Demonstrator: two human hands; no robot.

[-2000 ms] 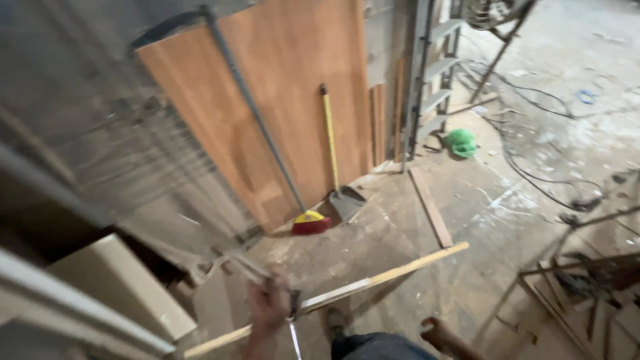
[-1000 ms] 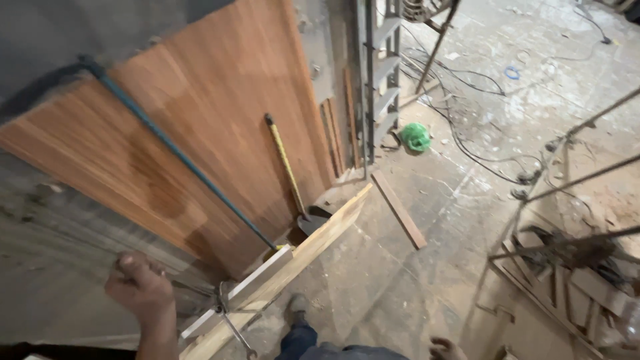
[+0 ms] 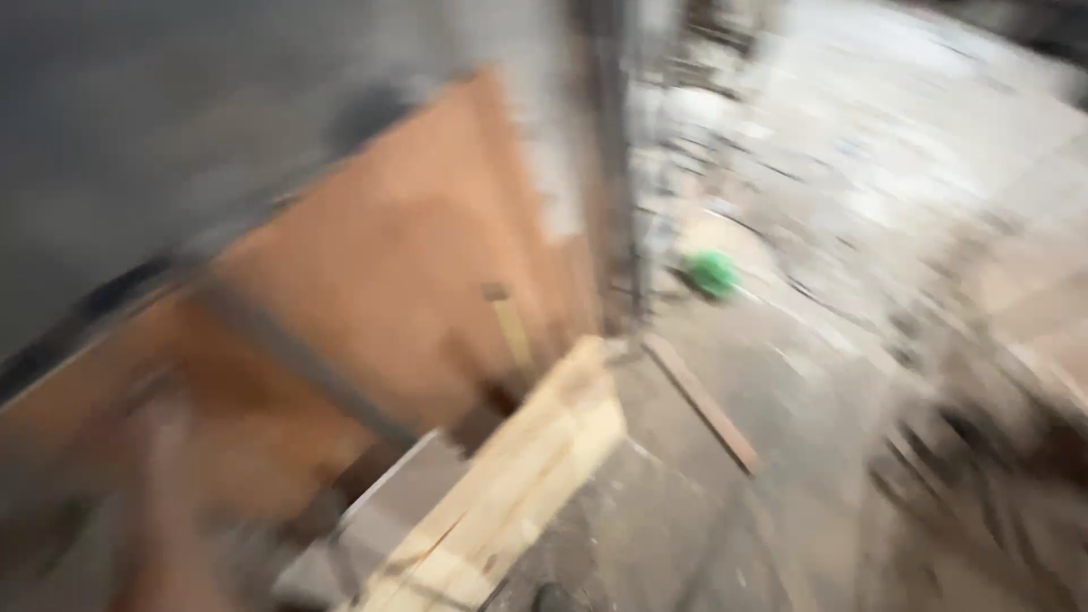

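The head view is strongly blurred. My left hand (image 3: 161, 408) is raised at the lower left, in front of the leaning brown wooden panel (image 3: 365, 255); its fingers and anything in them cannot be made out. A pale wooden beam (image 3: 510, 476) runs from the bottom middle up toward the panel's lower right corner. Beside its left edge lies a grey-white board (image 3: 395, 497). My right hand is outside the view.
A grey pole (image 3: 297, 357) and a yellow handle (image 3: 512, 331) lean on the panel. A ladder (image 3: 650, 187) stands right of it, near a green object (image 3: 712, 272). A narrow wooden strip (image 3: 701, 404) lies on the floor, with blurred clutter (image 3: 977, 476) at the lower right.
The wooden beam now spans more of the view and its far end shows higher beside the panel. My right hand, at the bottom edge before, has left the view. The view has swung.
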